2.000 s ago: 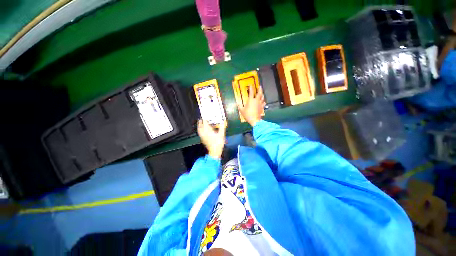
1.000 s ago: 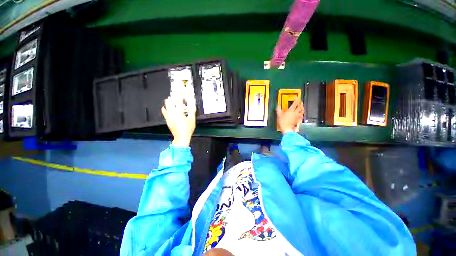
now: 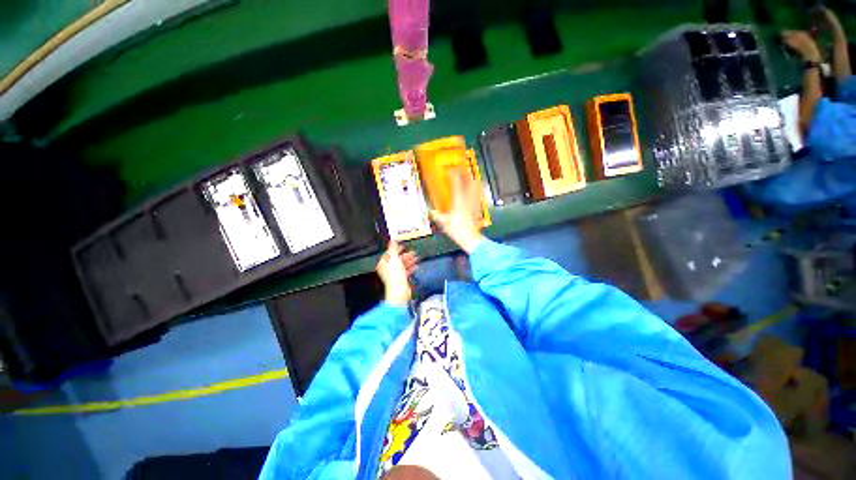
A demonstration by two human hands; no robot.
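My right hand [image 3: 457, 217] is blurred and lies on an orange block [image 3: 441, 161], gripping it, beside and partly over another orange edge. Left of it an orange fixture [image 3: 378, 171] holds a silvery-white part [image 3: 404, 197]. My left hand [image 3: 398, 272] is at the near end of that fixture, fingers apart, with nothing seen in it. Two more silvery-white parts [image 3: 241, 217] lie side by side in the right-hand slots of a long black tray [image 3: 174, 246].
To the right stand a dark flat plate [image 3: 503, 167], an orange fixture with a slot [image 3: 538, 141] and one with a dark glossy panel [image 3: 619, 136]. Clear trays [image 3: 718, 141] are stacked beyond. A pink-wrapped arm [image 3: 411, 61] hangs above. Another person's hands and blue sleeves show at far right.
My left hand has left the silvery part in the black tray and moved right to the fixture. My right hand has shifted the orange block left, towards the fixture with the silvery part. The view has turned.
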